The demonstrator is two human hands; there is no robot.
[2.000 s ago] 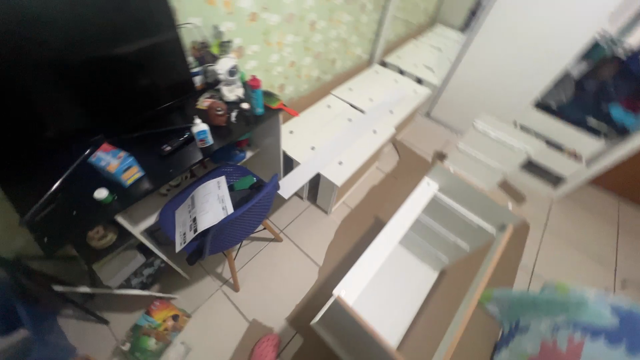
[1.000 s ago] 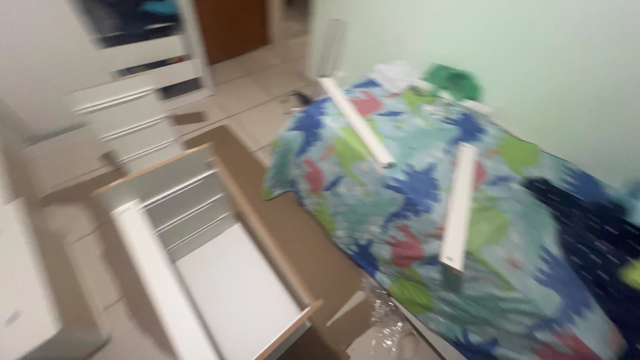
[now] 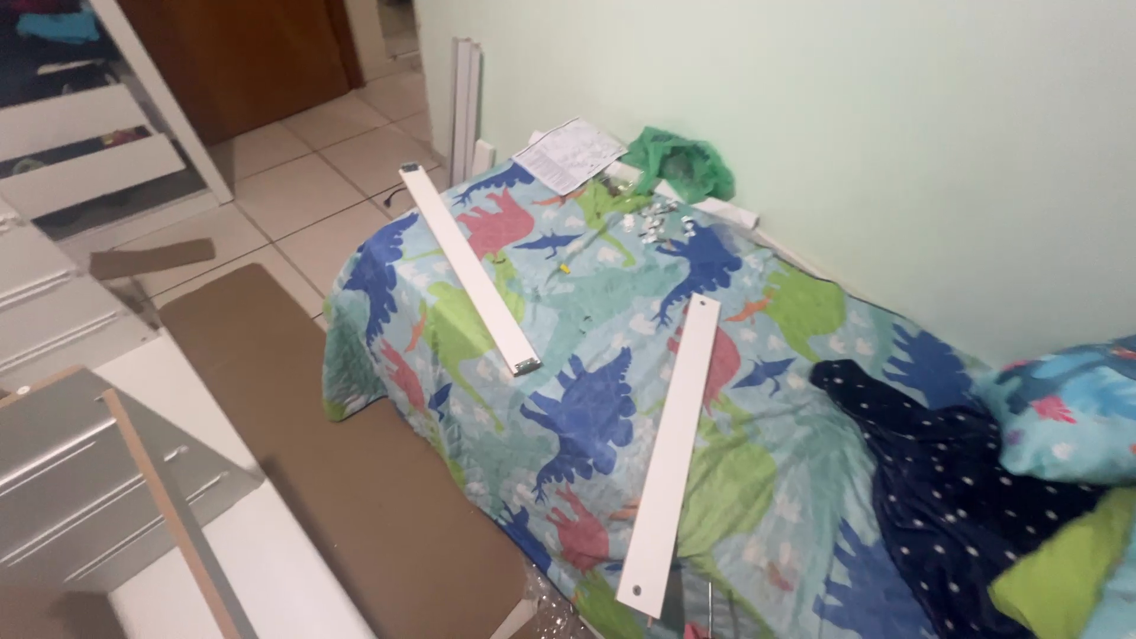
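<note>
Neither my left hand nor my right hand shows in the head view. A long white panel strip (image 3: 470, 271) lies slantwise on the bed's dinosaur-print cover (image 3: 586, 417), with metal fittings at both ends. Nearer, a second white strip (image 3: 670, 461) with a hole near each end rests on the same cover. Small metal hardware pieces (image 3: 657, 222) are scattered by the wall, beside a printed sheet (image 3: 571, 155) and a green plastic bag (image 3: 682, 166). At the lower left stands a partly built white furniture carcass (image 3: 186, 461) with drawer runners on its inner side.
Flattened brown cardboard (image 3: 328, 461) covers the floor between carcass and bed. Narrow white pieces (image 3: 464, 111) lean upright against the wall. A dark dotted cloth (image 3: 941, 497) and a pillow (image 3: 1074, 417) lie at the right. A wooden door (image 3: 248, 62) stands at the back left.
The view has swung right, from the desk and chair to the bed. The two white strips lie on the bed as they did one second ago.
</note>
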